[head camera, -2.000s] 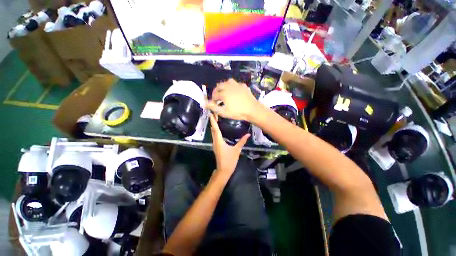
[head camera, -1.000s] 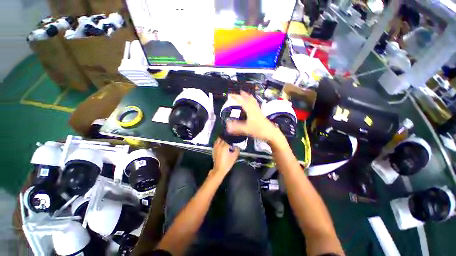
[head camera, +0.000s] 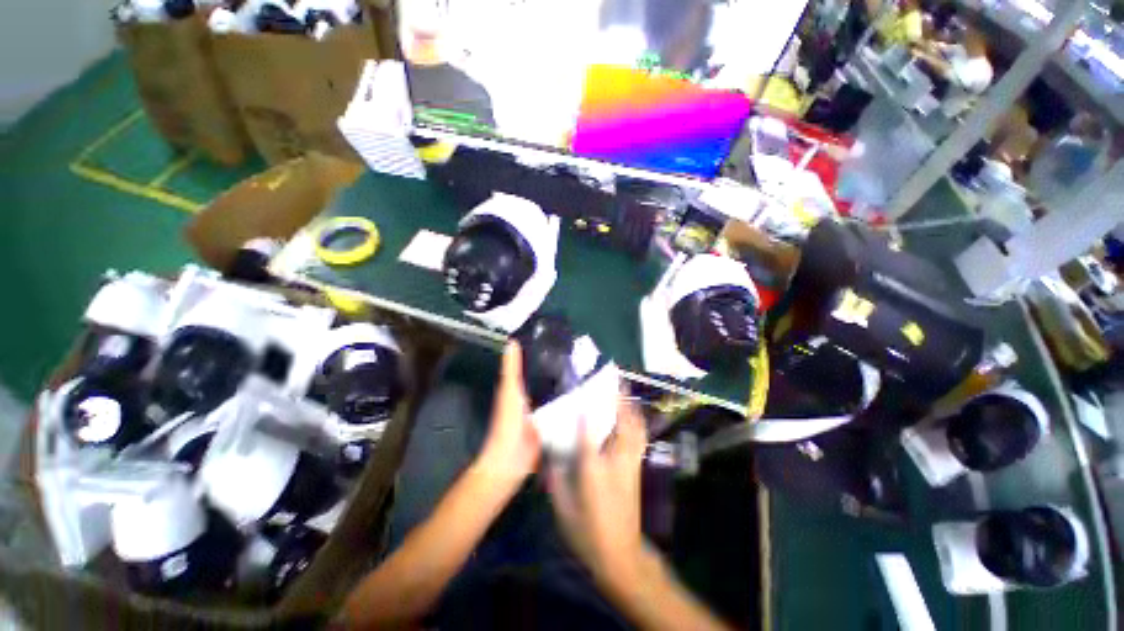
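A dome camera (head camera: 577, 407) is held between my two hands over my lap, at the bench's front edge. Its black ball points up and away, and its white hood is toward me. My left hand (head camera: 508, 419) is on its left side. My right hand (head camera: 604, 475) is blurred and grips the white hood from the right. A second dome camera (head camera: 498, 261) stands on the bench to the left, and a third (head camera: 700, 318) stands to the right.
A monitor (head camera: 659, 117) stands behind the bench (head camera: 407, 277). A yellow tape roll (head camera: 346, 240) lies at bench left. An open carton (head camera: 370, 493) piled with cameras is at left. A black case (head camera: 894, 308) and two cameras (head camera: 992, 431) are at right.
The middle camera has come off the bench toward me and is tipped, now between both hands. The hands have moved nearer my lap. The view has shifted and tilted.
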